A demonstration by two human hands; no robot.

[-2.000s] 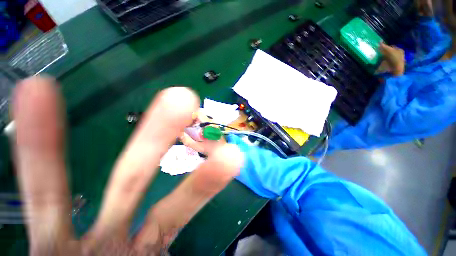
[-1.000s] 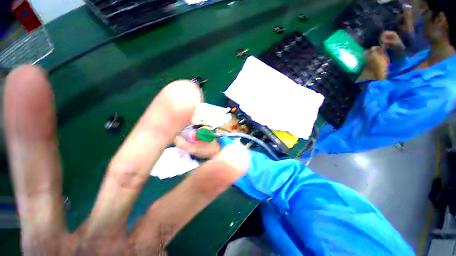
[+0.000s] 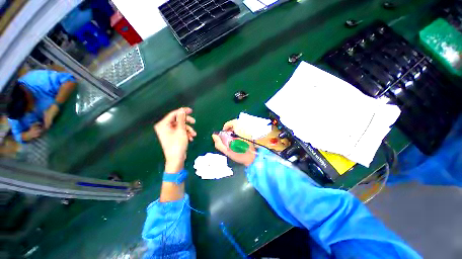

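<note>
My left hand (image 3: 175, 132), with a blue wrist strap, is over the green belt. Its fingers are loosely curled with gaps between them, and no part shows in it. My right hand (image 3: 243, 155) is closed around the dispensing syringe (image 3: 226, 137), which has pink contents and a green cap (image 3: 239, 146). The needle tip cannot be made out. A thin dark cable and a hose run back from the syringe over my sleeve. A crumpled white cloth (image 3: 213, 166) lies between my hands. A small black part (image 3: 240, 95) lies on the belt beyond them.
White papers (image 3: 332, 111) lie on the black dispenser (image 3: 314, 161). Another white cloth (image 3: 253, 125) and a tan pad (image 3: 277, 142) are beside it. Black trays (image 3: 380, 71) and a green box (image 3: 441, 44) are at right. A grey metal post (image 3: 66, 182) is at left, with another worker beyond.
My left hand has moved from close before the camera, fingers spread, down to the belt. The view has shifted, now showing the post and worker at left. My right hand still holds the syringe.
</note>
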